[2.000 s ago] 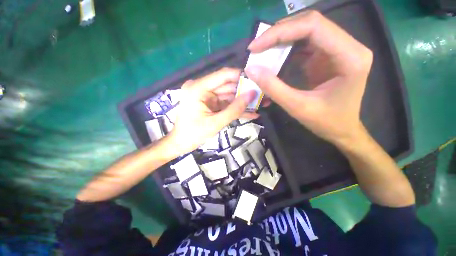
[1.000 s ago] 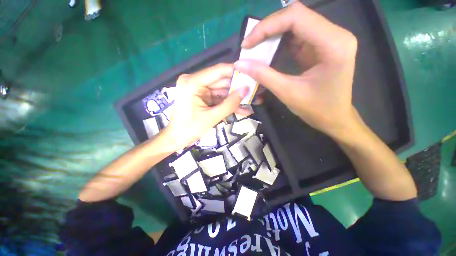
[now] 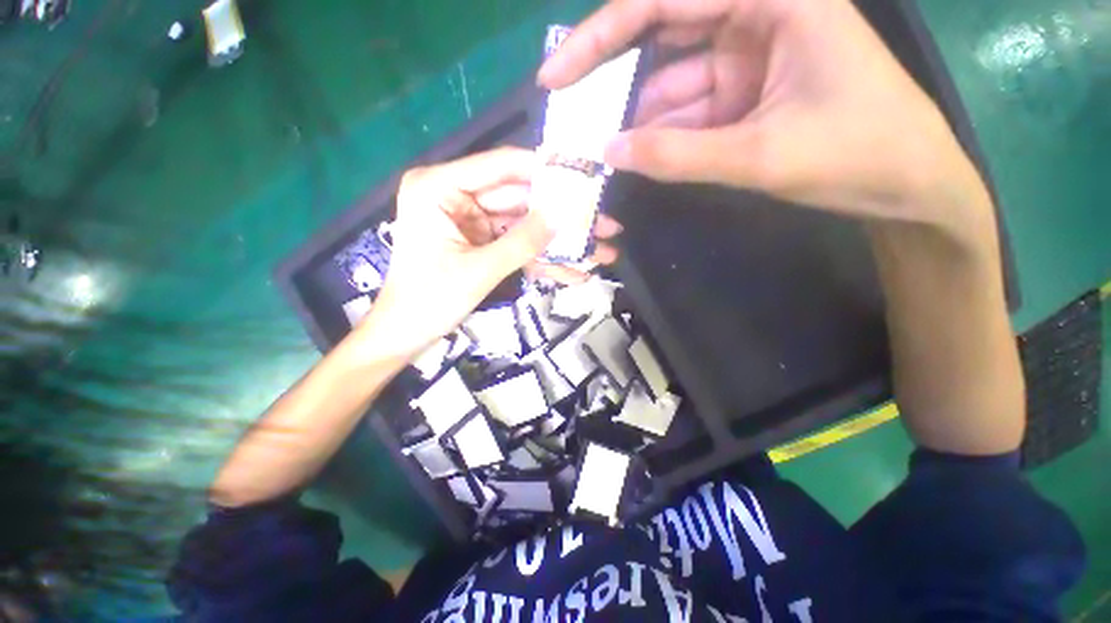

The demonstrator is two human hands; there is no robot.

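My left hand (image 3: 457,243) pinches the lower pale rectangular panel (image 3: 564,213) between thumb and fingers. My right hand (image 3: 780,110) holds the upper pale panel (image 3: 590,107) by its sides, with the thumb near the joint. The two panels lie end to end with a narrow dark patterned band (image 3: 571,163) between them. They are above the divider of a black divided tray (image 3: 719,426). Many loose pale panels (image 3: 512,398) are heaped in the tray's left compartment, below my left hand.
A blue-white patterned piece (image 3: 363,259) lies in the tray's upper left corner. A joined pair (image 3: 223,31) lies on the green bench at upper left. Small silver parts (image 3: 27,258) are at far left. Yellow tape (image 3: 835,435) and a black textured mat (image 3: 1060,380) are at lower right.
My right hand has moved up and right and its grip has shifted, so the band between the panels now shows. The held panels have moved left and stand more upright.
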